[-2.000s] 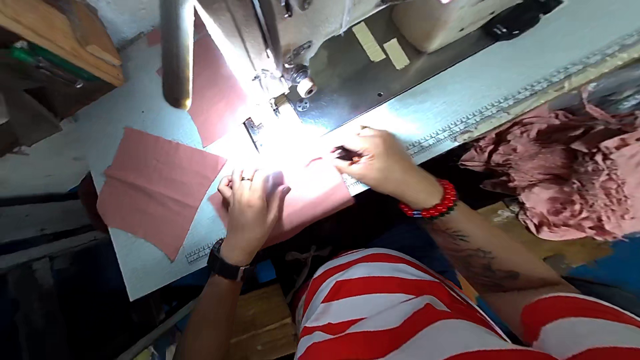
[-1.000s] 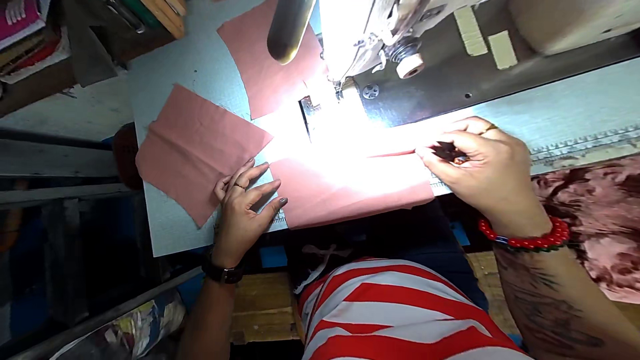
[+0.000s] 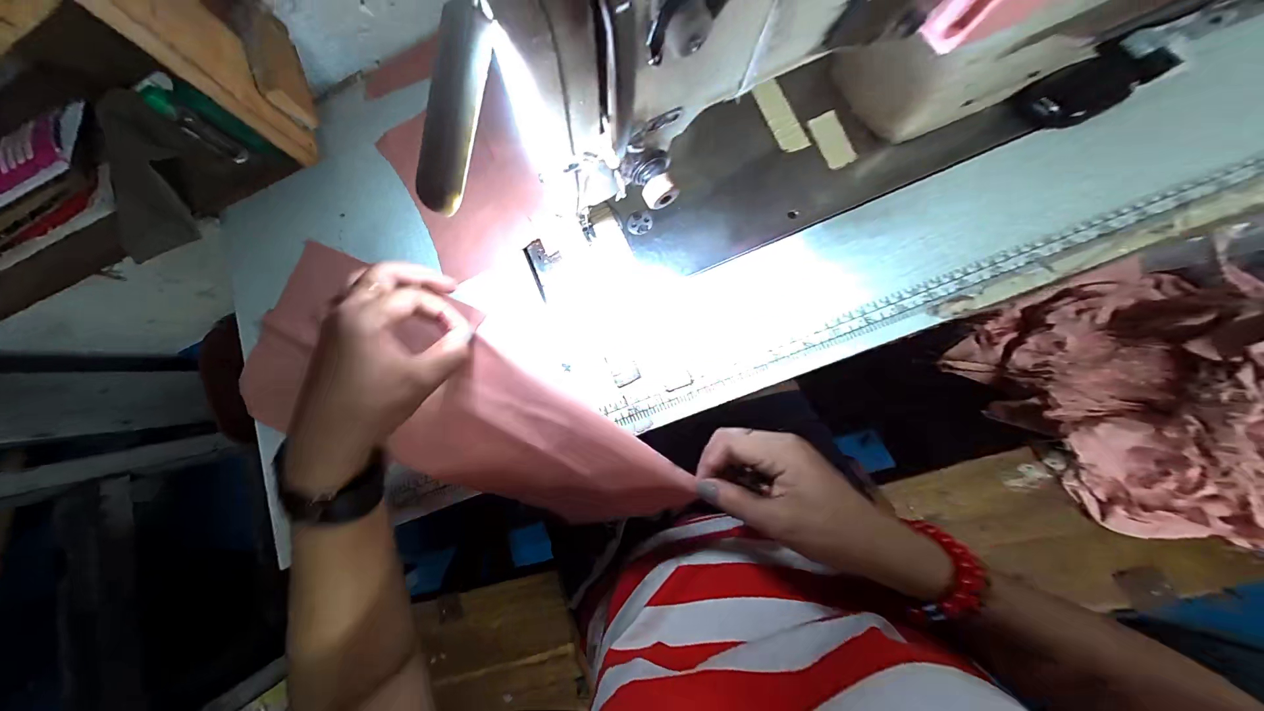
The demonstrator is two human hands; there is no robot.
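A pink fabric piece (image 3: 553,444) stretches between my hands across the table's front edge. My left hand (image 3: 385,346), with a dark wristband, pinches its upper left corner. Near my lap, my right hand (image 3: 780,484) pinches the opposite corner; a small dark object, unclear in kind, sits in that palm. Under the left hand lies a second pink fabric piece (image 3: 286,365). Another pink piece (image 3: 484,188) rests behind, beside the sewing machine's needle area (image 3: 588,212). The lamp's glare hides detail around the needle plate.
A measuring tape strip (image 3: 889,301) runs along the table's front edge. Crumpled pink fabric (image 3: 1155,395) is heaped at the right, below the table. A wooden shelf (image 3: 207,79) with assorted items stands at the upper left. A rod-shaped lamp (image 3: 454,118) hangs left of the needle.
The fabric held in my hands has moved from beneath the needle area toward my lap and the left. My left hand has risen with one corner; my right hand has come down toward my body.
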